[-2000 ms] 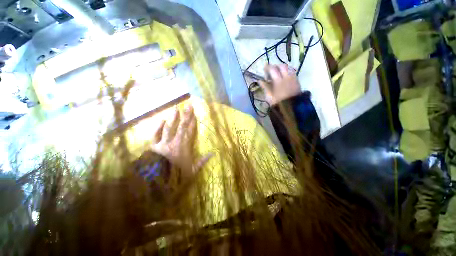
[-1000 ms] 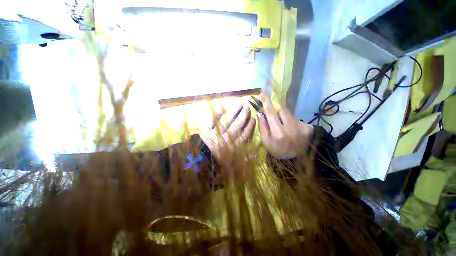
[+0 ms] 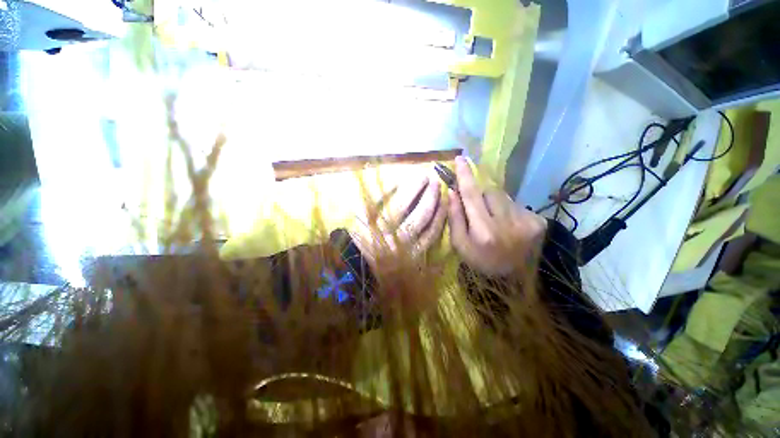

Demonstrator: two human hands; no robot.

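Observation:
A thin reddish-brown strip (image 3: 368, 163) lies across the yellow fabric panel (image 3: 274, 227) on the brightly lit machine bed. My right hand (image 3: 496, 227) holds small dark pointed thread snips (image 3: 446, 175), mostly hidden in the fingers, with the tip just below the strip's right end. My left hand (image 3: 402, 224) lies on the yellow fabric below the strip, fingers extended and pointing up towards it, close beside my right hand. Loose hair covers its wrist and the lower fabric.
A yellow clamp plate (image 3: 511, 94) stands beyond the strip. A tangled black cord (image 3: 590, 184) and a dark long tool (image 3: 637, 197) lie on the white side table (image 3: 633, 265). A control screen (image 3: 727, 51) is upper right. Yellow pieces (image 3: 714, 227) with brown strips lie far right.
My right hand has come from the cords on the side table to the strip's right end, now holding the snips. My left hand stays on the fabric. The view has shifted.

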